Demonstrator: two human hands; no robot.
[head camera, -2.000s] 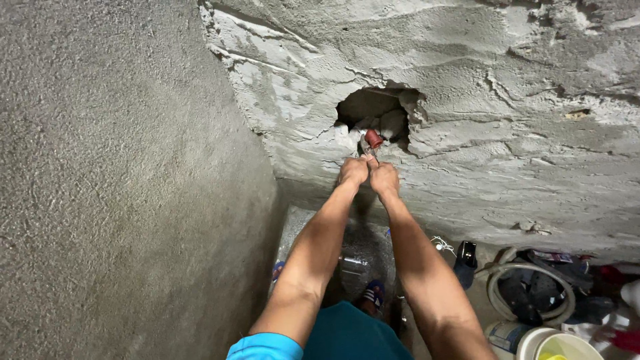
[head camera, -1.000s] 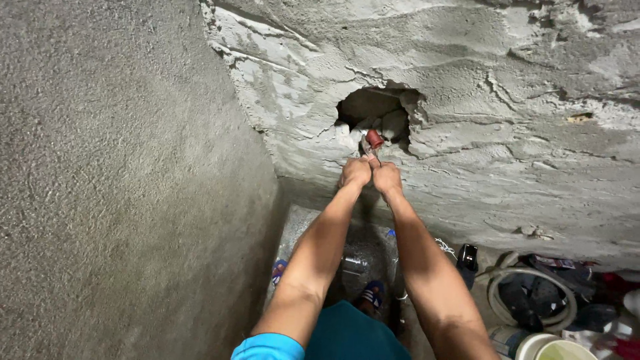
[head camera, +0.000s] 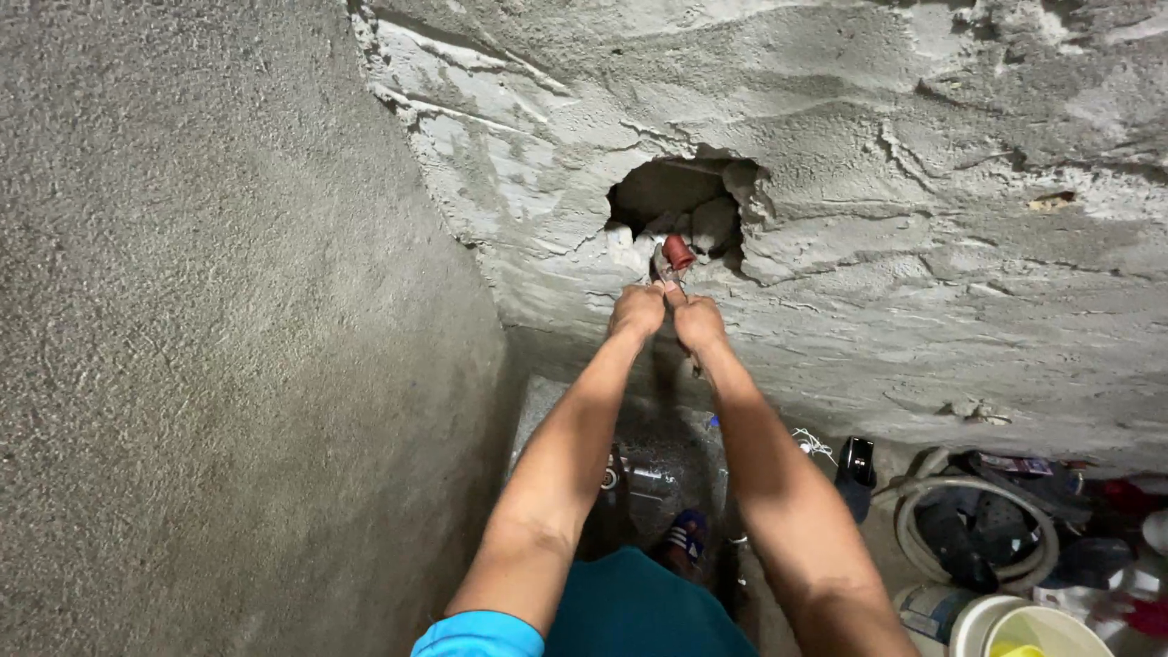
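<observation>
A ragged hole (head camera: 675, 196) is broken into the rough cement-plastered wall (head camera: 912, 274). At its lower edge sits a red pipe fitting (head camera: 677, 251), tilted, with pale rubble behind it. Just below the fitting, my left hand (head camera: 638, 310) and my right hand (head camera: 697, 319) are close together, fingers curled, thumbs meeting near a small dark metallic piece (head camera: 669, 276). My fingers hide most of that piece, so its kind and which hand holds it cannot be told.
A plain cement wall (head camera: 228, 319) rises on the left. At the lower right lie a coiled hose (head camera: 1045, 547), white buckets (head camera: 1049, 630), a dark object with a glossy top (head camera: 856, 465) and white string (head camera: 810, 443). My sandalled foot (head camera: 684, 538) stands on the floor below.
</observation>
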